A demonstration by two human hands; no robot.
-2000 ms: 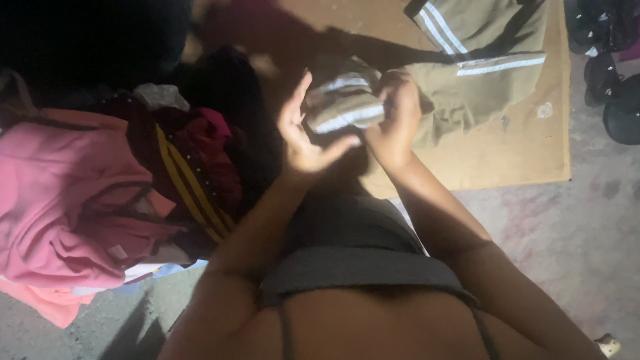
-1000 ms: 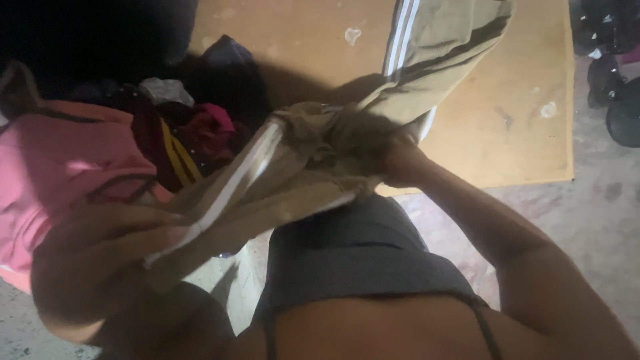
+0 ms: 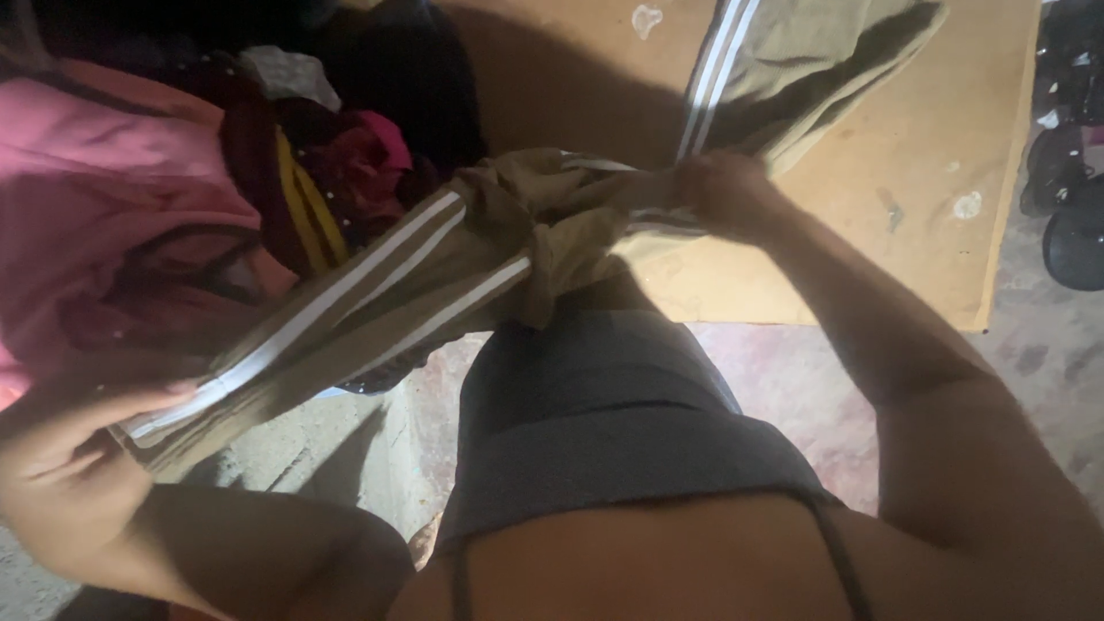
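A khaki garment with white stripes (image 3: 509,216), which looks like trousers, stretches across the front of my body. At the lower left, my left hand (image 3: 86,448) grips one striped end between thumb and fingers. My right hand (image 3: 720,194) holds the bunched fabric near the middle; its fingers are blurred and partly hidden. Beyond that hand, another striped length of the garment lies over the tan board toward the upper right. The cloth between my hands is twisted and folded at its centre.
A flat tan board (image 3: 897,267) lies in front of me. At the left is a heap of clothes with a pink garment (image 3: 112,190), a maroon piece with yellow stripes (image 3: 302,198) and a whitish crumpled thing (image 3: 291,76). Dark footwear (image 3: 1074,246) sits at the right edge.
Two seconds ago my hands were close together over the board, by a bunched striped part. My left hand has since moved down and left, and the cloth is now drawn out between both hands.
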